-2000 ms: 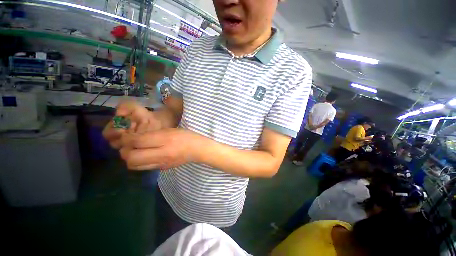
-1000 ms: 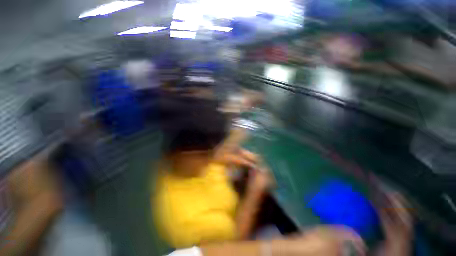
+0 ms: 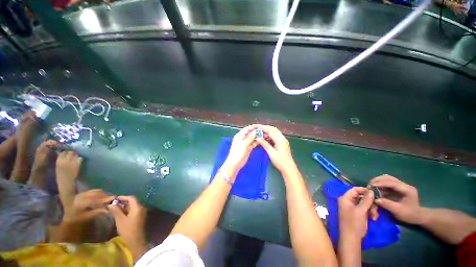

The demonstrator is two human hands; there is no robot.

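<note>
My left hand and my right hand meet at the middle of the view, above the far end of a blue cloth. Between their fingertips they hold a small electronic module, pale and dark, mostly covered by the fingers. The blue cloth lies flat on the green bench, partly under my left hand and forearm. A bracelet is on my left wrist.
Neighbours' hands work at left and right. Loose boards lie left; white cables far left. Blue-handled cutters lie beside a bunched cloth. A white hose hangs over the dark belt, which carries small parts.
The view has swung from a standing person in a striped shirt, past a yellow-shirted worker, down to the bench. My hands now show together, holding the module.
</note>
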